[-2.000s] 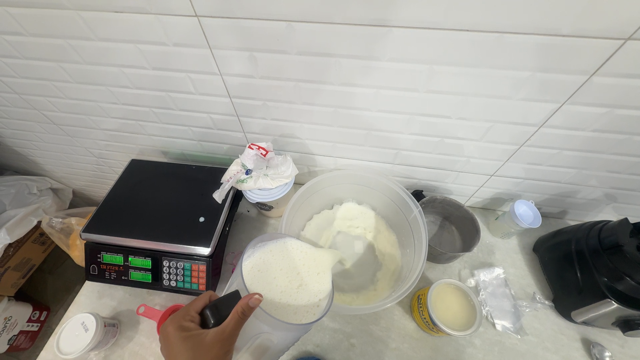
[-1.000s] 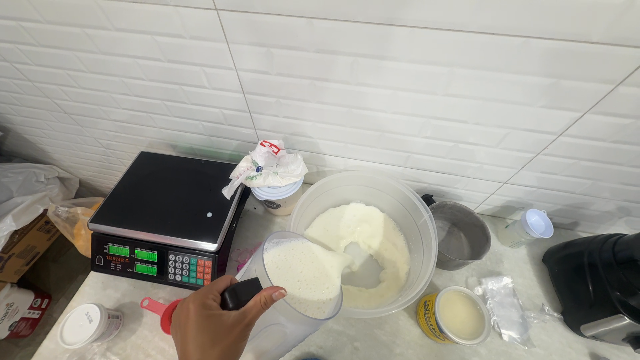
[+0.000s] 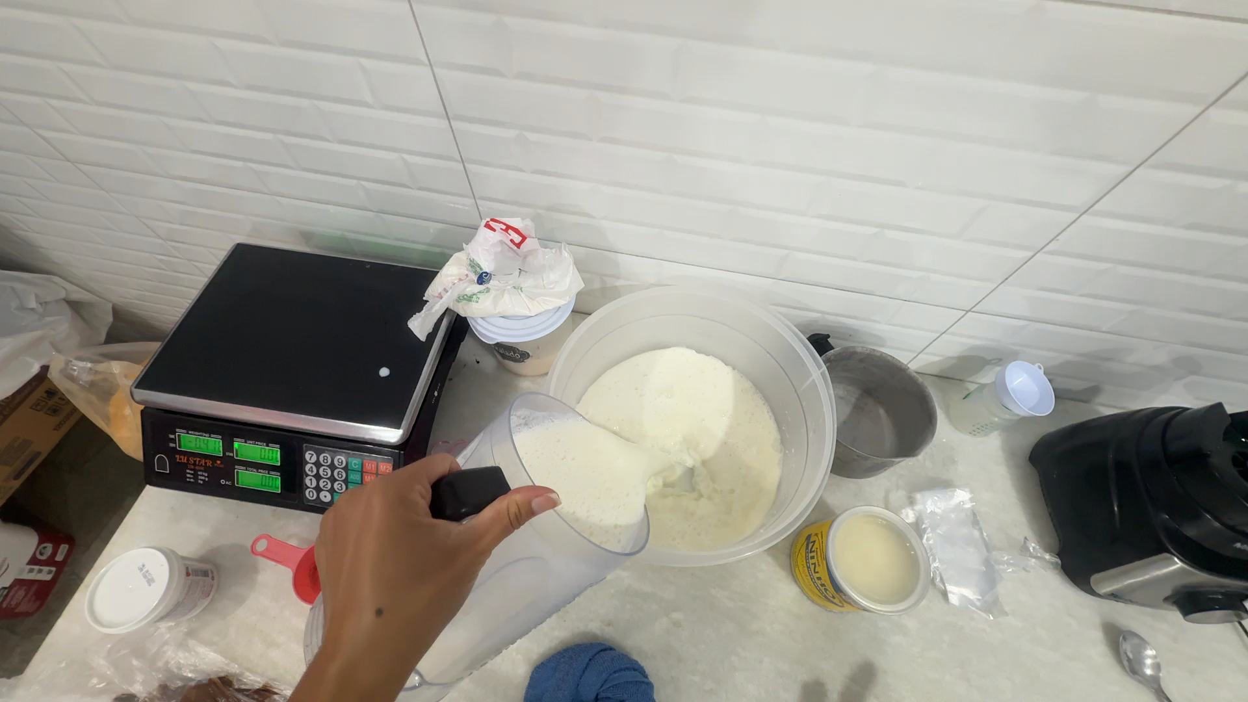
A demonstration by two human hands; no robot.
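Observation:
My left hand (image 3: 419, 556) grips the black handle of a clear plastic blender jug (image 3: 507, 595), thumb over the handle. The jug is tipped to the right over the near left rim of a large translucent plastic tub (image 3: 814, 390). Frothy off-white liquid (image 3: 575, 478) runs from its lip into the tub, where pale liquid surrounds a mound of whitish powder (image 3: 682, 395). My right hand is out of view.
A black digital scale (image 3: 292, 341) stands left, beside a lidded tub (image 3: 526, 341) topped by a crumpled bag. Right are a metal pot (image 3: 877, 409), a yellow tin (image 3: 819, 564), a foil wrapper (image 3: 955, 551) and a black blender base (image 3: 1141, 507). A blue cloth (image 3: 590, 673) lies in front.
The jug is tipped further over the tub. Liquid has spread around the powder mound and covers much more of the tub's bottom than before.

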